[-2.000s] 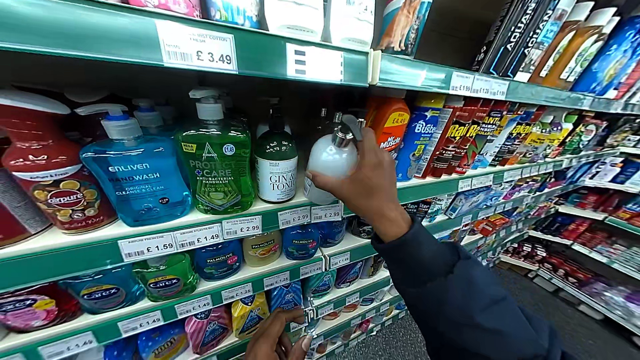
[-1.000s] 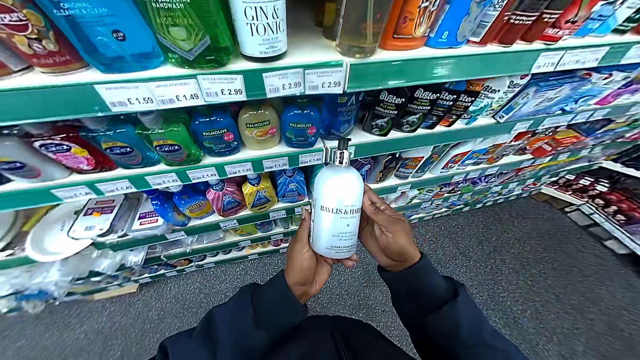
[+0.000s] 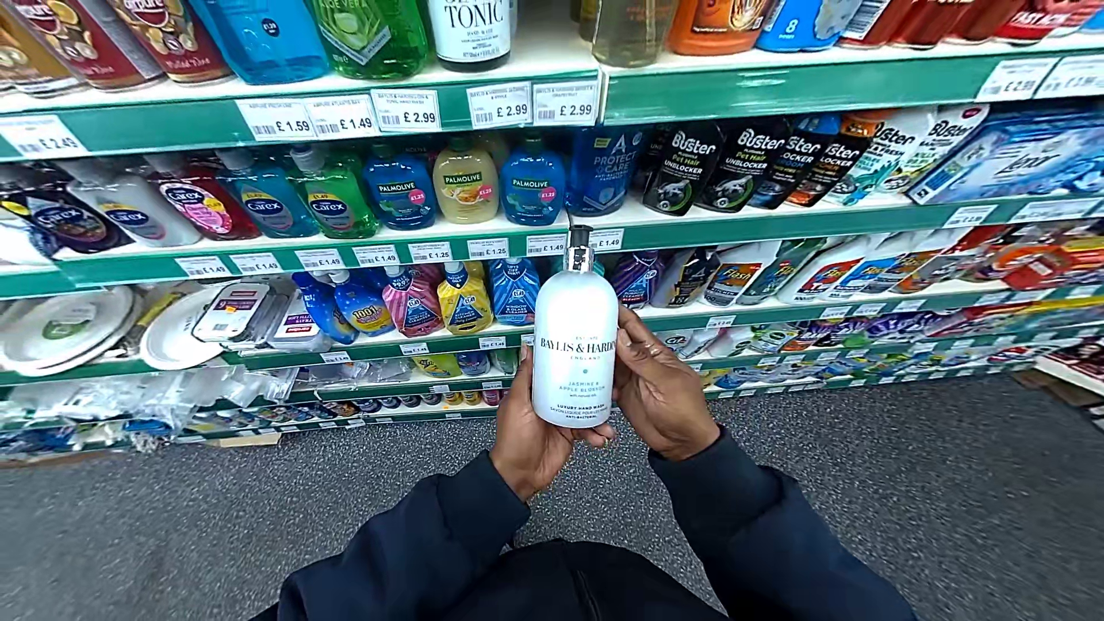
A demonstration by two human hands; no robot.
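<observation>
A white pump bottle of hand wash (image 3: 576,345), with a dark and silvery pump head, stands upright between my two hands, its printed front toward me. My left hand (image 3: 533,431) holds its lower left side, fingers passing beneath and behind the base. Around the right side and back, my right hand (image 3: 662,384) grips the bottle. Behind it, the shelves carry Palmolive soap bottles (image 3: 535,183), Carex pump bottles (image 3: 335,197) and, lower down, cleaner bottles in pink, yellow and blue (image 3: 466,300). The hidden fingertips are behind the bottle.
Green shelf edges with price labels (image 3: 776,90) run across the view. Black Buster pouches (image 3: 683,172) stand on the second shelf at right, and white plates (image 3: 73,329) lie at lower left. Grey speckled floor (image 3: 828,440) lies below the shelves.
Two seconds ago my right hand held the bottle near the upper shelf by its pump; now both hands hold it low in front of me. The view has tilted down.
</observation>
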